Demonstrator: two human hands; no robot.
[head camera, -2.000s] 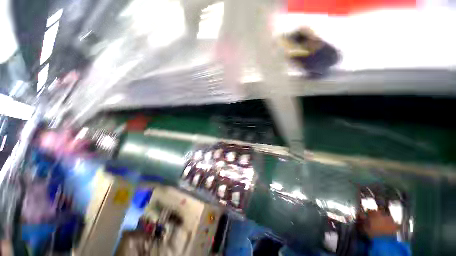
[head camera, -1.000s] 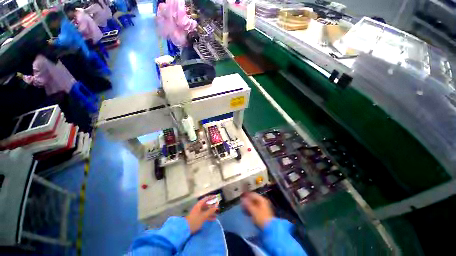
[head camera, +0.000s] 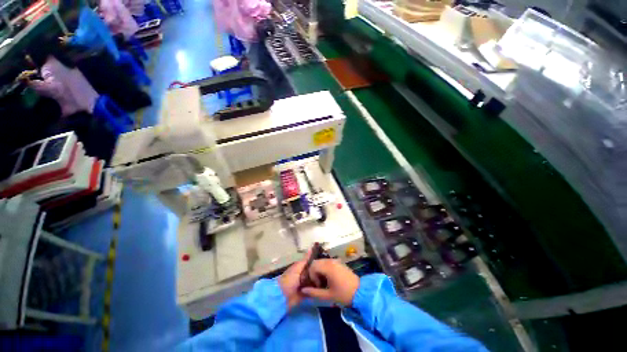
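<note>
My left hand (head camera: 293, 286) and my right hand (head camera: 333, 282) are together in front of the screwdriving machine (head camera: 237, 137). Both are closed around a slim dark phone (head camera: 313, 257), seen edge-on and tilted upward; fingers hide its lower part. The right fixture (head camera: 309, 221) holds a phone with a red keypad half (head camera: 290, 184). The white driver head (head camera: 213, 185) is over the left fixture (head camera: 218, 223) and hides much of what is there.
A clear blister tray (head camera: 440, 258) of dark phones with pale patches lies on the green line (head camera: 378, 130) at right. Stacked red and white trays (head camera: 58, 172) stand at left. A white shelf (head camera: 440, 48) runs above the line. People in pink and blue sit farther off.
My hands have come together on the dark phone; before, they were apart with a small item in my left hand. The driver head has moved left over the left fixture.
</note>
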